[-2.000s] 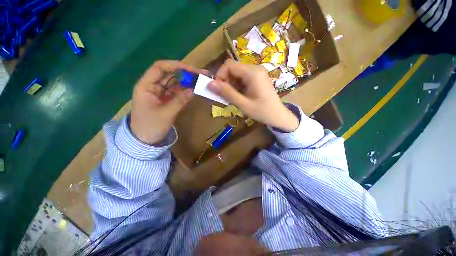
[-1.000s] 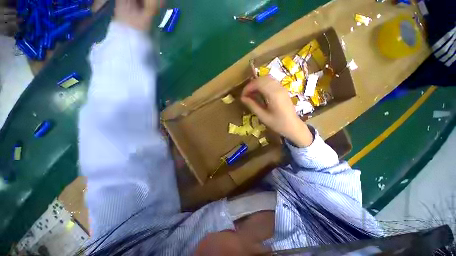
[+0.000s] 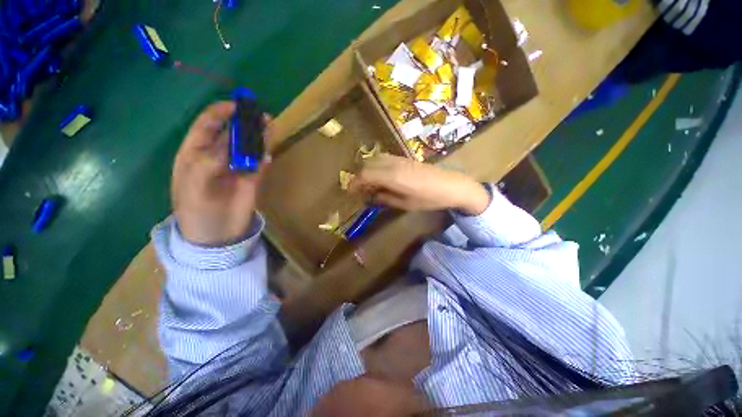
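Observation:
My left hand (image 3: 213, 175) holds a blue battery pack (image 3: 246, 137) upright at its fingertips, with a black patch on the side facing me and a thin reddish lead trailing from its top. My right hand (image 3: 390, 181) is over the work tray (image 3: 303, 183), its fingers low among pale-yellow squares (image 3: 330, 128); whether it holds one is hidden. Another blue pack (image 3: 362, 222) with thin leads lies in the tray just below my right hand.
A parts box (image 3: 521, 81) heaped with white and amber pieces (image 3: 439, 81) adjoins the tray. Several blue packs (image 3: 151, 43) lie on the green surface (image 3: 114, 175), with a pile (image 3: 32, 49) at far left. A yellow round object (image 3: 600, 11) and a person's dark sleeve (image 3: 651, 49) are at upper right.
My left hand has come back from the far green surface and now holds a blue pack with a black patch. My right hand has moved from beside the parts box down over the tray.

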